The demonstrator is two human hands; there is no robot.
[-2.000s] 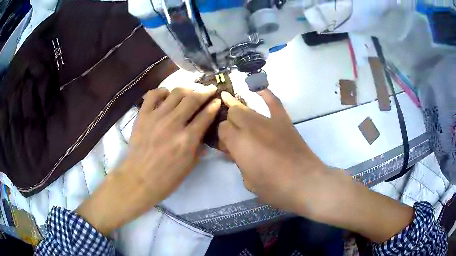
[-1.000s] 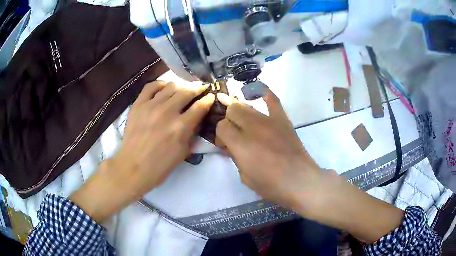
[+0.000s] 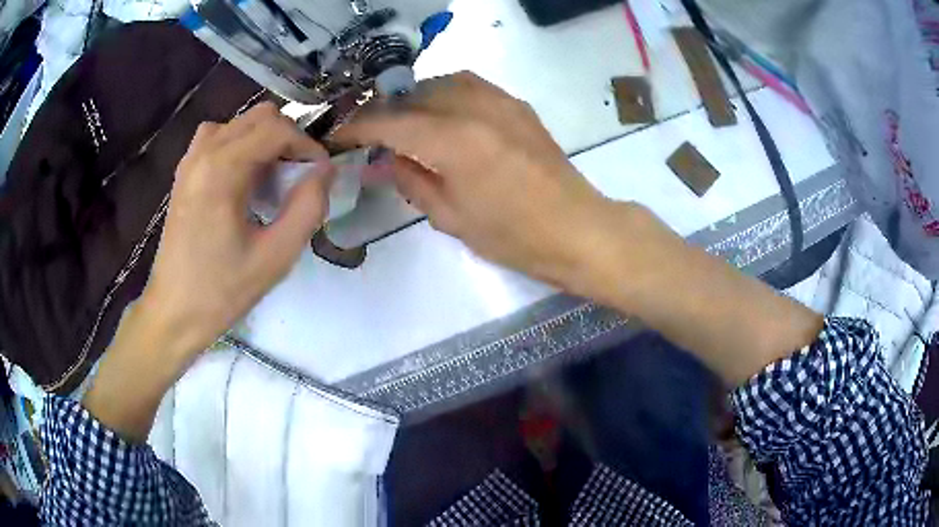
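My left hand [image 3: 232, 206] is raised left of the needle area, its thumb and finger pinched on a small pale, partly see-through piece [image 3: 344, 194]. My right hand [image 3: 489, 170] is bent over the bed. Its fingertips are by the piece's right edge, blurred, and their hold cannot be made out. A bit of dark brown fabric [image 3: 342, 111] shows at the presser foot above the fingers. The large brown panel [image 3: 62, 196] lies at the left. A small dark curved shape [image 3: 338, 252] is on the bed below the pale piece.
The machine head [image 3: 252, 46] is at the top left. Brown scraps [image 3: 693, 169], a black strap [image 3: 767, 154] and a dark pad lie at the right. A measuring strip [image 3: 494, 355] runs along the front edge. White quilted fabric [image 3: 257, 437] hangs over the front.
The view has shifted, so the machine and table sit further up and left. My hands have come off the brown piece under the needle, and the pale piece now shows between them.
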